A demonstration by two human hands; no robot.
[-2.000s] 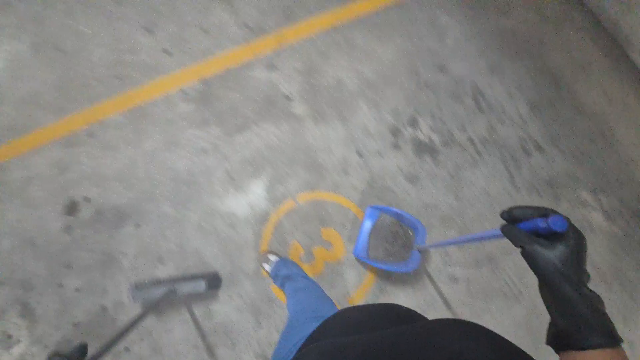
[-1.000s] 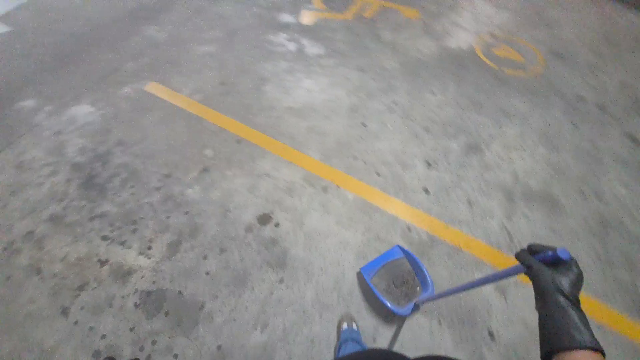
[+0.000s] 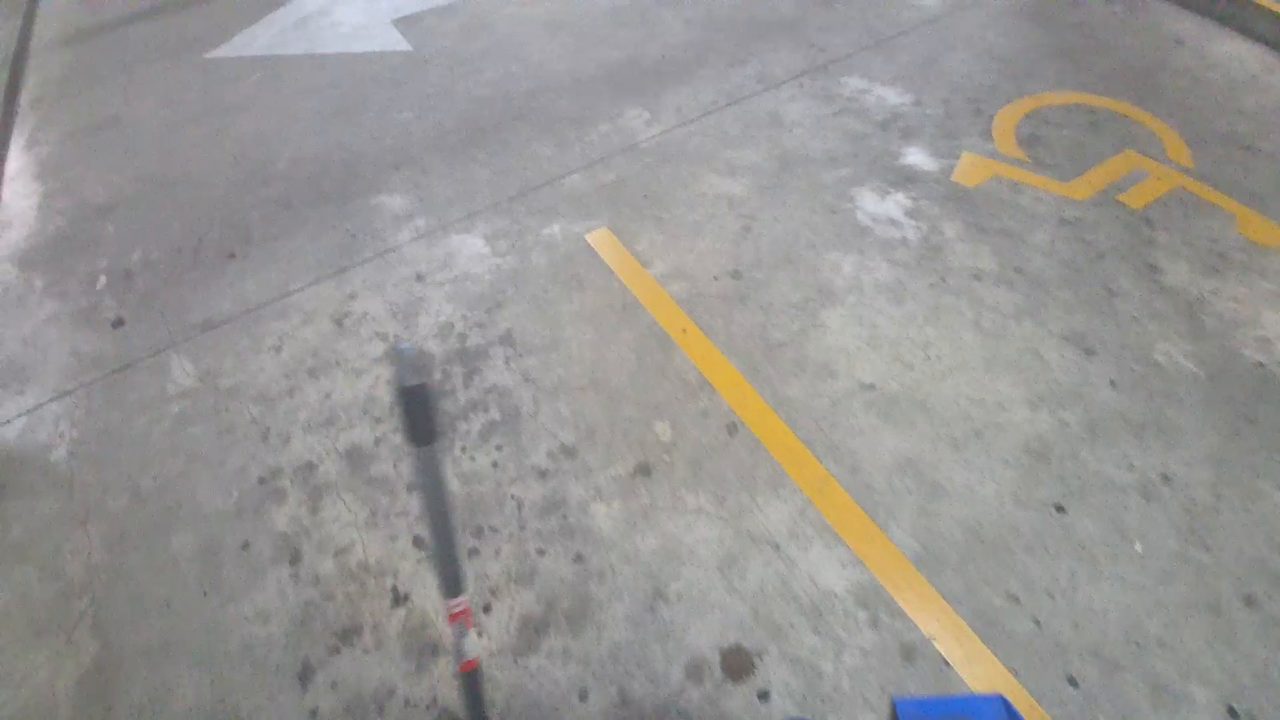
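Neither my left hand nor my right hand is in the head view. A dark pole (image 3: 437,510), slightly blurred, rises from the bottom edge left of centre, with a thicker dark end and a red and white label on its lower part. What holds it is hidden below the frame. At the bottom edge, right of centre, only the edge of the blue dustpan (image 3: 955,708) shows, close to the yellow line. Its handle and contents are out of sight.
A yellow painted line (image 3: 770,425) crosses the stained concrete floor (image 3: 640,540). A yellow wheelchair symbol (image 3: 1090,175) lies at the upper right, a white arrow (image 3: 330,30) at the upper left. A dark kerb (image 3: 1235,25) borders the top right corner.
The view has swung a lot. My black-gloved right hand, earlier shut on the blue dustpan's handle, has left the view. The dark pole has come into view at the left.
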